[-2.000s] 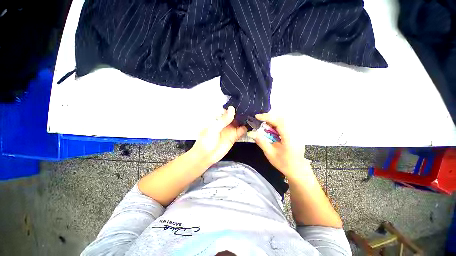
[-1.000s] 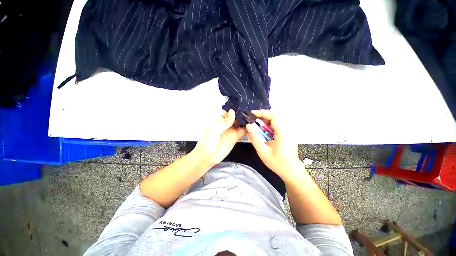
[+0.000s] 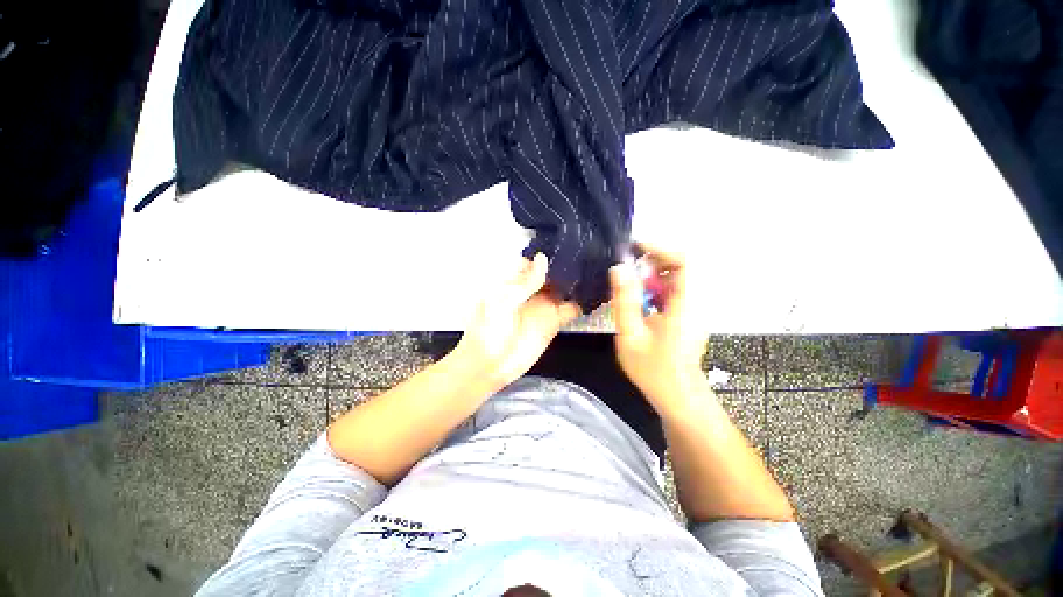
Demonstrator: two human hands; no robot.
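Observation:
A dark pinstriped garment is spread over the white tabletop, with one narrow sleeve end pulled down to the front edge. My left hand pinches the sleeve end from its left side. My right hand is just right of the sleeve end and holds small thread snips with pink-red and blue glints. The snips are blurred and partly hidden by my fingers, and their tips point up beside the cuff.
The white table's front edge runs just before my body. Blue bins stand at left. A red and blue stool and a wooden frame are at lower right. Dark cloth lies at far right.
My right hand with the snips has moved slightly right and up, away from the cuff's lower end, and the snips have turned upward. My left hand still holds the sleeve end in about the same place.

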